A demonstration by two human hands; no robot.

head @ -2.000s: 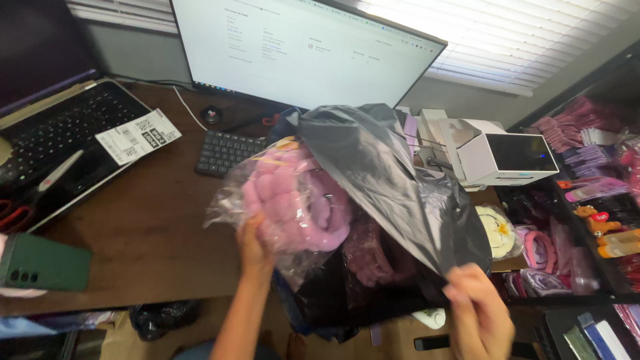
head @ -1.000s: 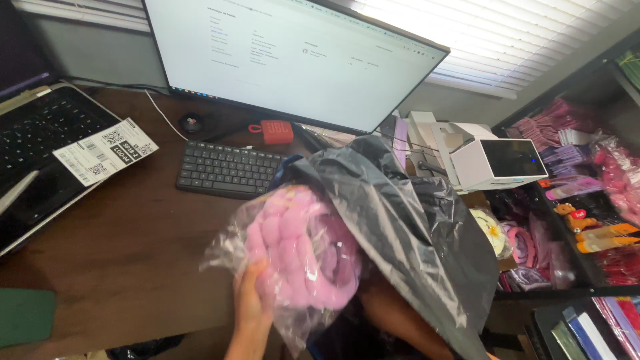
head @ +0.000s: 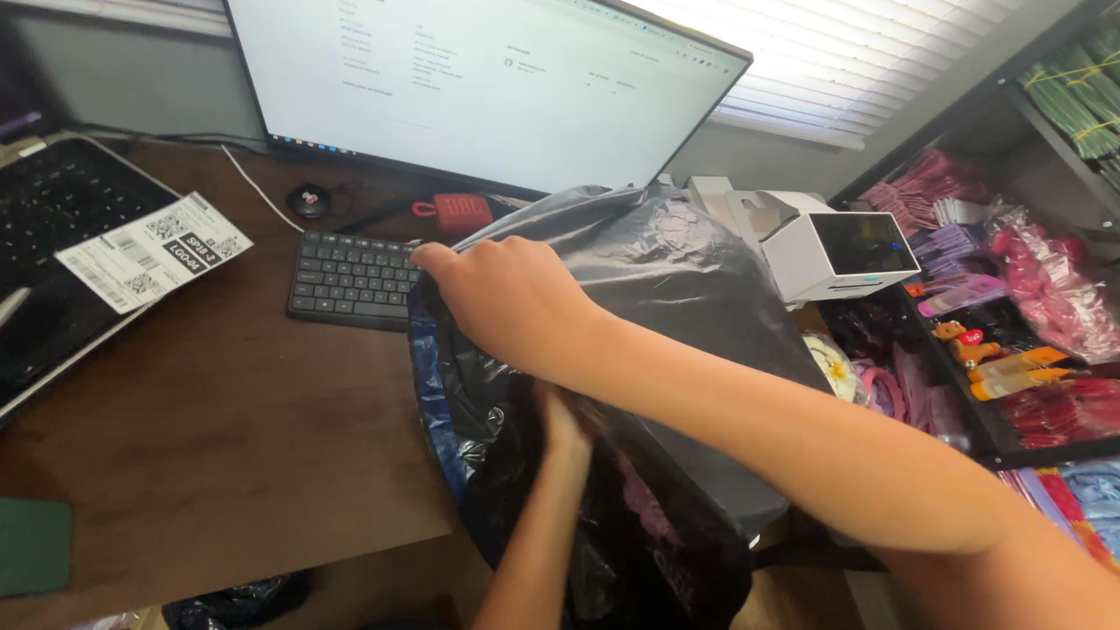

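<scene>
A large black plastic bag point(head: 682, 289) with a blue inner edge fills the middle, its mouth toward me. My right hand point(head: 516, 297) pinches the rim at the bag's upper left, and my right forearm crosses in front of the bag. My left hand point(head: 560, 420) reaches inside the bag; its fingers are hidden, so what it holds cannot be told. Something pink and padded point(head: 647, 503) shows dimly inside the bag, low and right of my left hand.
Left are a laptop point(head: 52, 227) with a printed label point(head: 157, 252) on it and a green object point(head: 33, 547). Behind the bag stand a keyboard point(head: 350, 280), red speaker point(head: 462, 213), monitor point(head: 490, 87) and white label printer point(head: 840, 249). A stocked shelf point(head: 1041, 451) is at right.
The pink padded item in clear wrap, earlier in my left hand outside the black bag, no longer shows there. My left hand has gone into the bag; my right hand has moved to its upper left rim.
</scene>
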